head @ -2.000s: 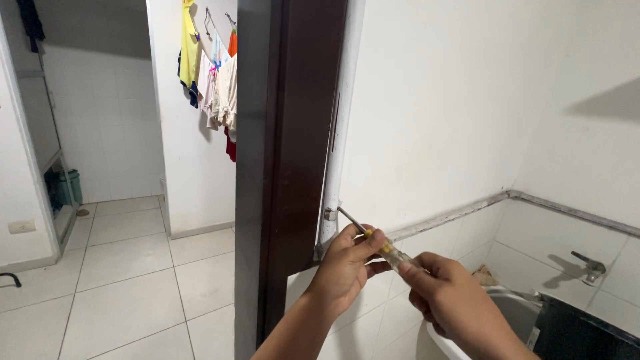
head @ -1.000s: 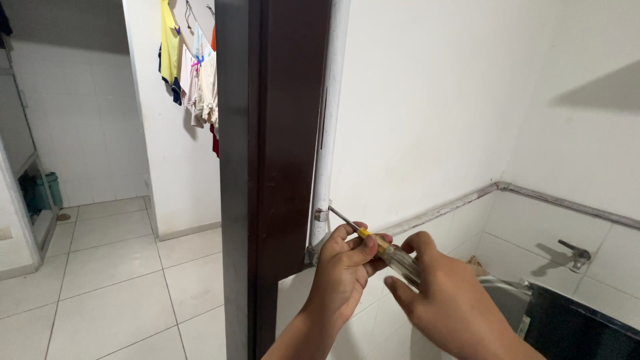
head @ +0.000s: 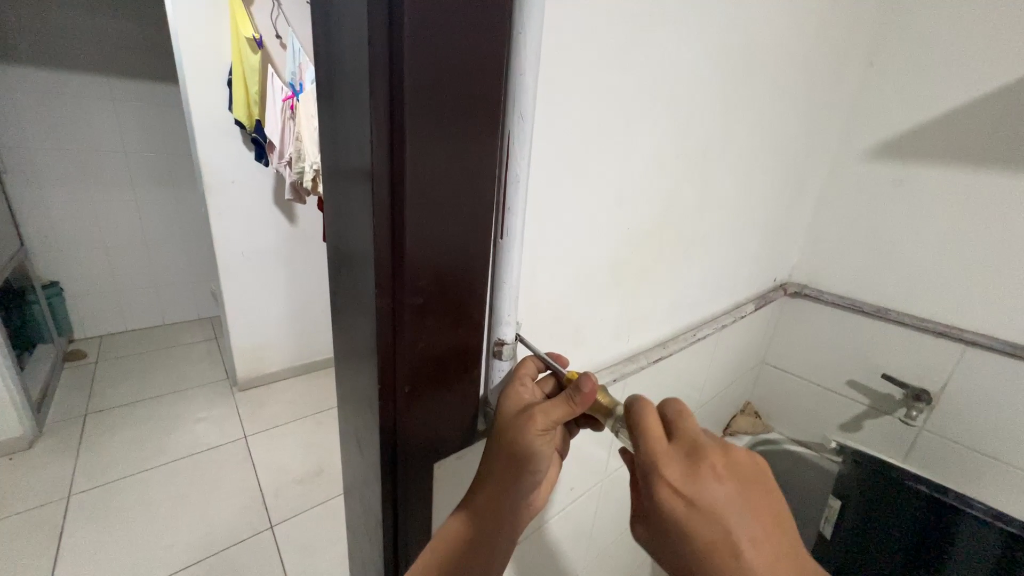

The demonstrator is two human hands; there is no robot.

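A screwdriver (head: pixel 608 406) with a clear and yellow handle slants up to the left, its metal shaft's tip at a pipe clamp (head: pixel 504 350) on a white-painted vertical pipe (head: pixel 518 184). My left hand (head: pixel 540 424) pinches the screwdriver where the shaft meets the handle. Around the handle's rear end, my right hand (head: pixel 704 488) is closed, covering part of it. The pipe runs beside a dark brown door frame (head: pixel 444 224). Whether the tip sits in a screw head is too small to tell.
A horizontal pipe (head: pixel 688 336) follows the wall to the corner. At the right are a wall tap (head: pixel 912 398), a grey basin (head: pixel 792 472) and a black panel (head: pixel 912 512). Clothes (head: pixel 248 72) hang beyond the doorway, above a tiled floor (head: pixel 168 456).
The fingers of my right hand have shifted their hold around the screwdriver's handle. My left hand stays near the handle's front, and the tip remains by the clamp.
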